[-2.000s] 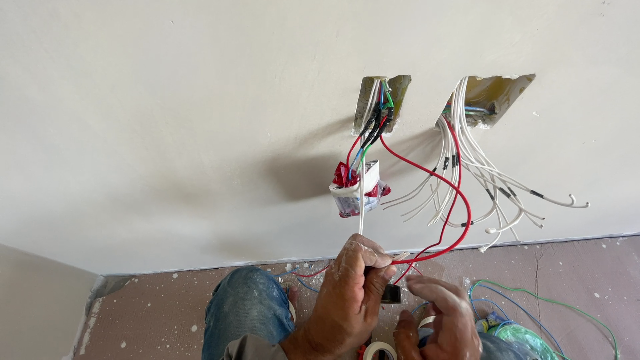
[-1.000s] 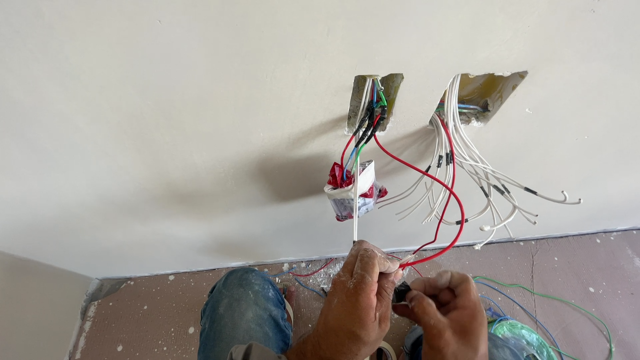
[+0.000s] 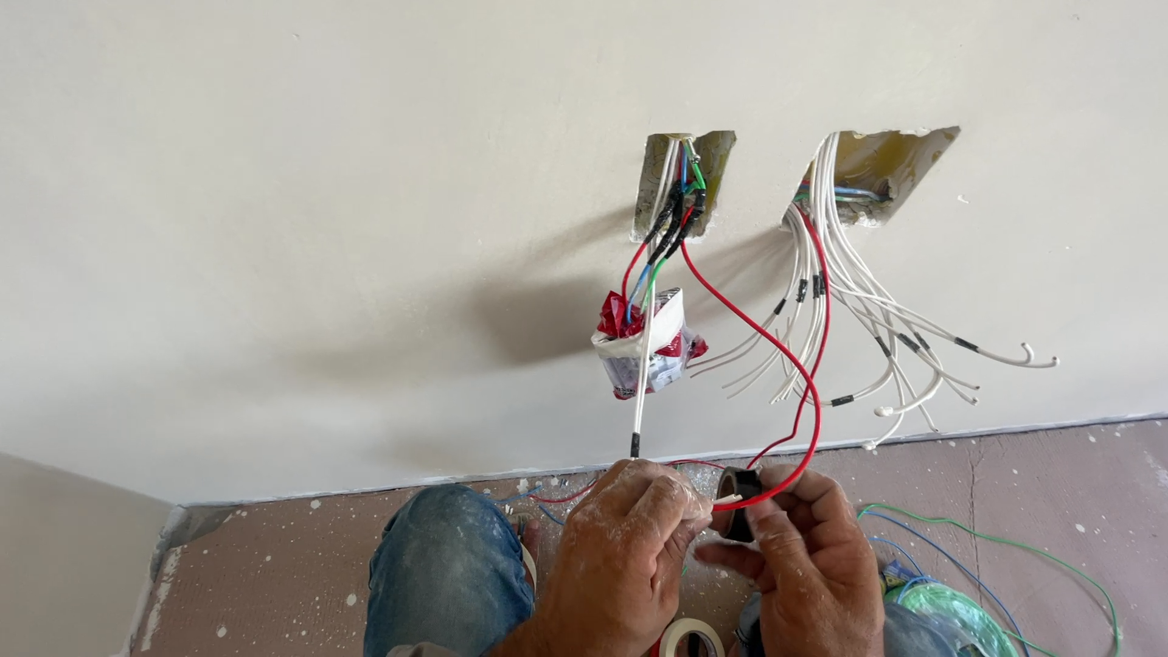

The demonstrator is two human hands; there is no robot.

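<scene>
My left hand (image 3: pixel 630 538) pinches the end of a thick red wire (image 3: pixel 815 411) together with a white wire end. Above it, a white cable (image 3: pixel 644 383) with a band of black tape hangs from the left wall opening (image 3: pixel 707 182) down to my fingers. My right hand (image 3: pixel 812 547) grips a roll of black electrical tape (image 3: pixel 737 511) beside my left fingertips. A plastic-wrapped package (image 3: pixel 643 351) hangs on red, blue and green wires below the same opening. Many white cables (image 3: pixel 844 255) with black tape bands fan out of the right wall opening (image 3: pixel 899 173).
A roll of cream masking tape (image 3: pixel 691 636) lies below my hands, between my knees. At right on the paint-spotted floor (image 3: pixel 265 584) are a coil wrapped in green plastic (image 3: pixel 949 620) and loose green and blue wires. The wall meets the floor just beyond my hands.
A black tape band now shows on the hanging white cable just above my left hand. My left hand has moved down a little, and the tape roll in my right hand is more visible.
</scene>
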